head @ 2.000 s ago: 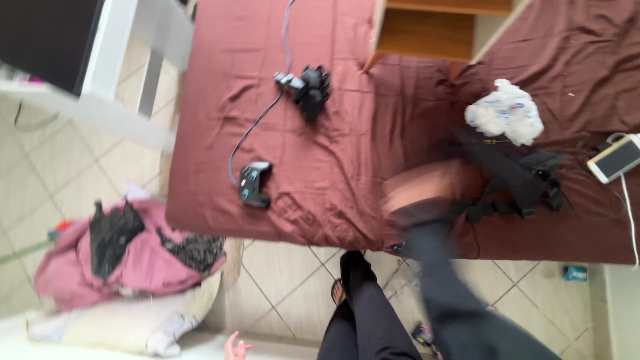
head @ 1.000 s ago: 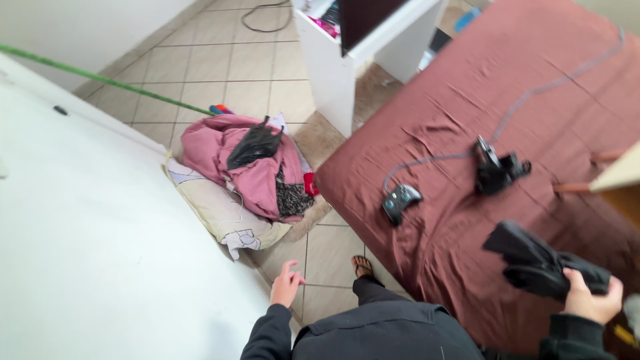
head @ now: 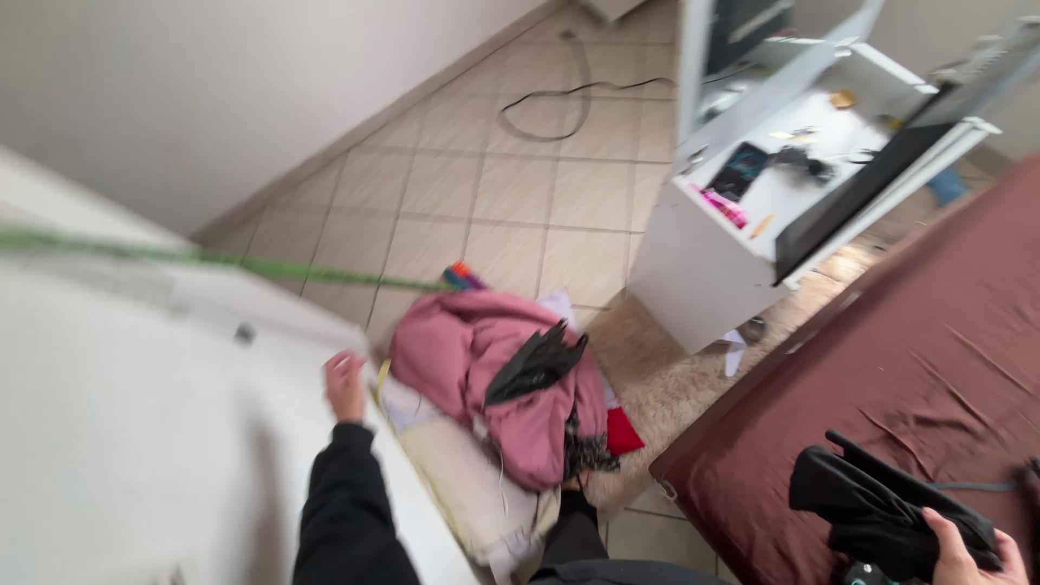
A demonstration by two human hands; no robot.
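My right hand (head: 963,548) grips a folded black fabric item (head: 886,504) over the edge of the bed with its brown sheet (head: 886,406). My left hand (head: 346,386) is raised beside the white door or panel, fingers slightly curled, holding nothing. Between my hands, on the floor, a pink blanket (head: 463,349) lies heaped on a pale cushion or pillow (head: 455,467). A crumpled black plastic bag (head: 536,366) rests on top of it. A game controller (head: 865,574) shows partly below the black item.
A white piece of furniture (head: 691,276) with a glass door and small items inside stands beyond the heap. A green pole (head: 325,276) crosses from the left to a coloured end near the blanket. A cable (head: 585,89) lies on the tiles. A beige rug (head: 642,374) lies by the bed.
My right hand had no black item plainly in it two seconds ago; it has held it since one second ago. The view has swung left toward the floor heap. My left hand has risen beside the white panel.
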